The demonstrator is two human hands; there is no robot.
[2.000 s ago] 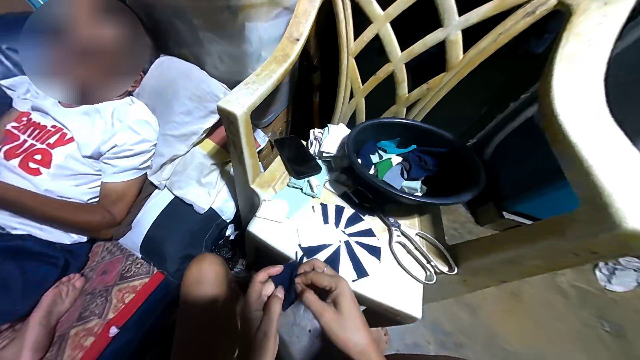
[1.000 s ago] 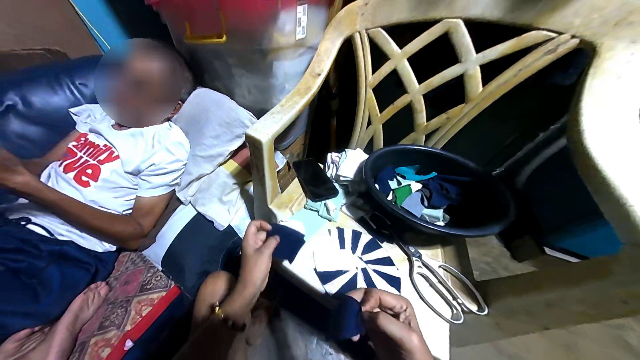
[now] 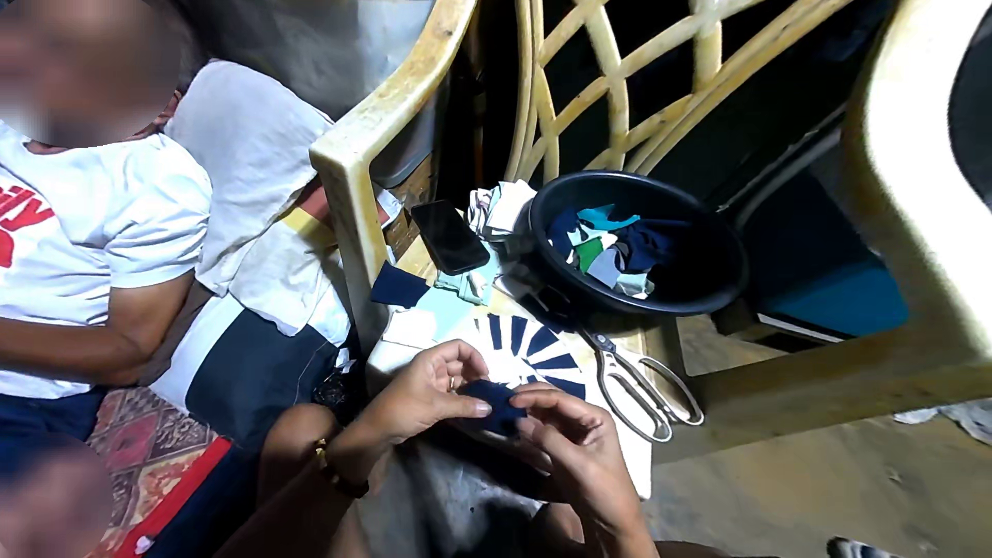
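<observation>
Between my two hands is a small piece of dark navy cloth [image 3: 496,407]. My left hand [image 3: 430,391] pinches its left side with thumb and fingers; my right hand [image 3: 570,442] grips its right edge. Just beyond, a round of navy and white cloth wedges [image 3: 535,349] lies on the chair seat, partly hidden by my hands. Metal scissors [image 3: 635,387] rest to its right with their blades toward the black basin. Another navy cloth piece [image 3: 398,285] lies at the left by the chair's armrest, near pale green and white cloth pieces [image 3: 446,310].
A black plastic basin [image 3: 639,306] with cloth scraps stands on the plastic chair [image 3: 349,155]. A smartphone [image 3: 449,236] lies left of it. At the far left sits a person in a white shirt [image 3: 116,209], beside a pale pillow [image 3: 240,147]. Floor shows at the lower right.
My hands, apart one second ago with navy cloth in each, have come together on one navy piece. A navy piece now lies by the armrest, out of my left hand.
</observation>
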